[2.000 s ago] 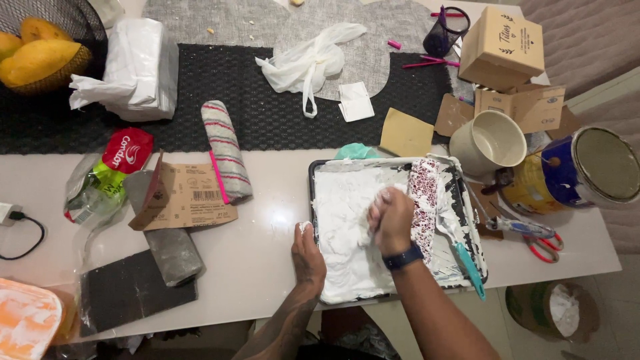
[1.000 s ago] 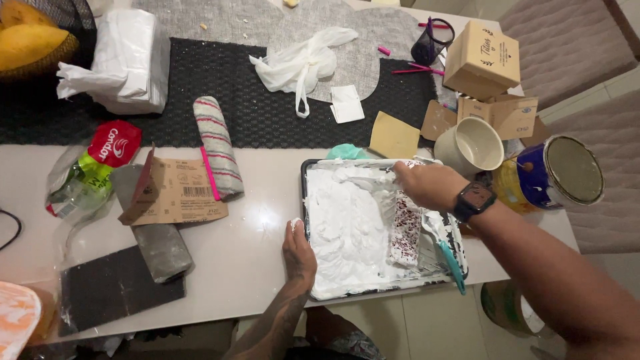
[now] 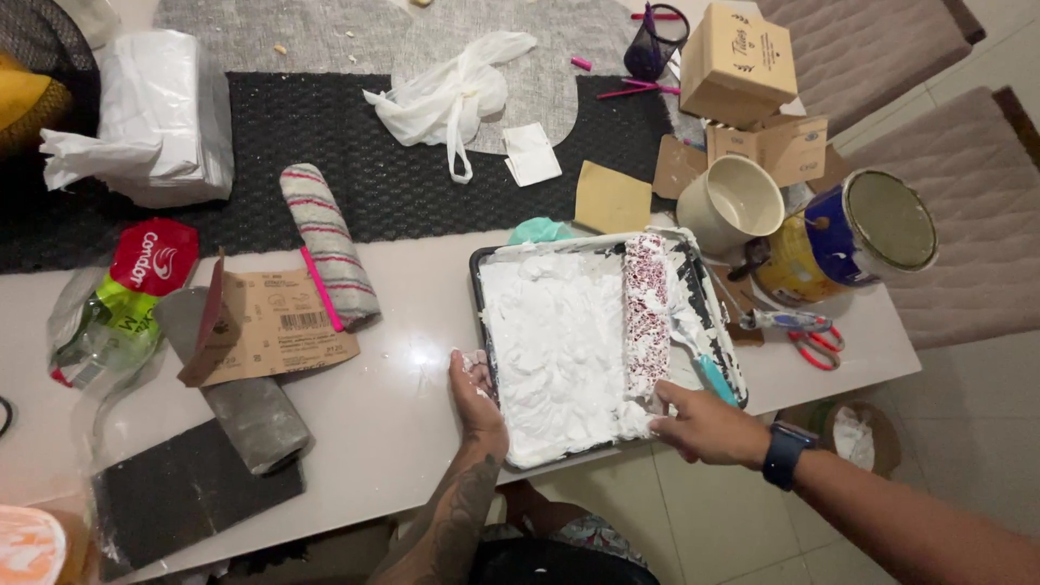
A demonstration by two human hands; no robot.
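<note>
A black paint tray (image 3: 477,292) holds a thick layer of white paste (image 3: 552,349). My left hand (image 3: 478,398), smeared with white, rests against the tray's left edge. Across the right part of the tray lies a textured red-and-white roller sleeve (image 3: 647,317), partly coated in paste. My right hand (image 3: 703,422) has its thumb and fingers at the sleeve's near end; how firmly they grip is hard to see. Right of the sleeve, a spatula with a teal handle (image 3: 717,379) leans in the tray, its blade covered in paste.
Beyond the tray stand a cream pot (image 3: 731,203), a large paint can (image 3: 845,236) and a sheet of sandpaper (image 3: 613,197). Red-handled scissors (image 3: 816,349) lie at the right. A striped roller sleeve (image 3: 329,244), cardboard packaging (image 3: 268,325) and a black sheet (image 3: 187,496) are at the left.
My right hand was over the paste, then at the sleeve's far end, and is now at its near end. My left hand stays by the tray's left edge.
</note>
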